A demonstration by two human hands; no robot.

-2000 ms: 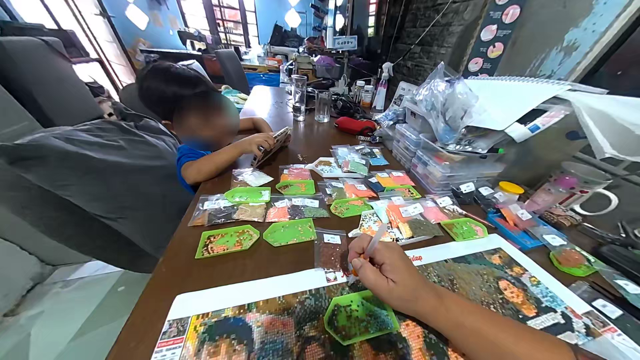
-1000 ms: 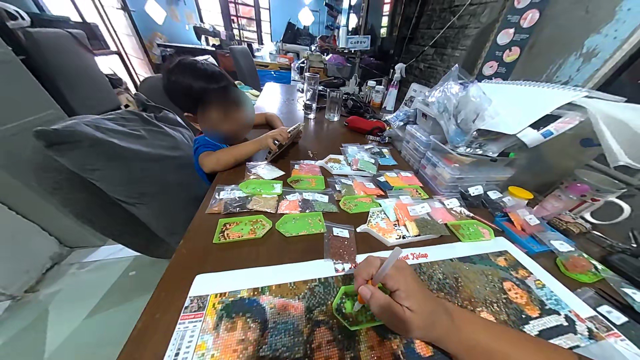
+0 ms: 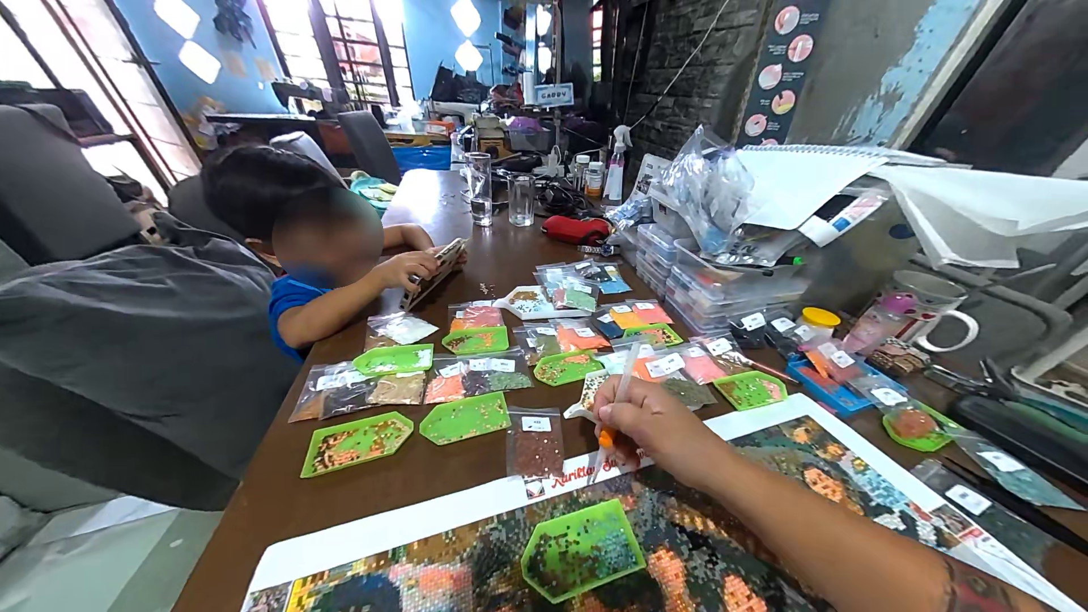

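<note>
My right hand (image 3: 642, 421) holds a clear diamond-painting pen (image 3: 628, 374) with an orange part near its lower end, above the top edge of a partly beaded diamond-painting canvas (image 3: 399, 510). Below and left of the hand, a green tray (image 3: 583, 551) with dark beads lies on the canvas. A small bag of dark reddish beads (image 3: 535, 450) lies left of the hand, its lower end by the canvas edge. Green trays with beads, such as one at the left (image 3: 357, 442), and labelled bead bags stand beyond. My left hand is not in view.
Another person (image 3: 327, 272) sits at the left side of the table (image 3: 246, 527), holding a phone-like device (image 3: 435, 270). Clear plastic boxes (image 3: 722, 293) and papers are stacked at the right, near a mug (image 3: 922, 306). Drinking glasses (image 3: 521, 200) and a red case (image 3: 576, 229) stand farther back.
My right hand with the pen was at the green tray on the canvas one second ago. It is now up and away from that tray, near the canvas's top border.
</note>
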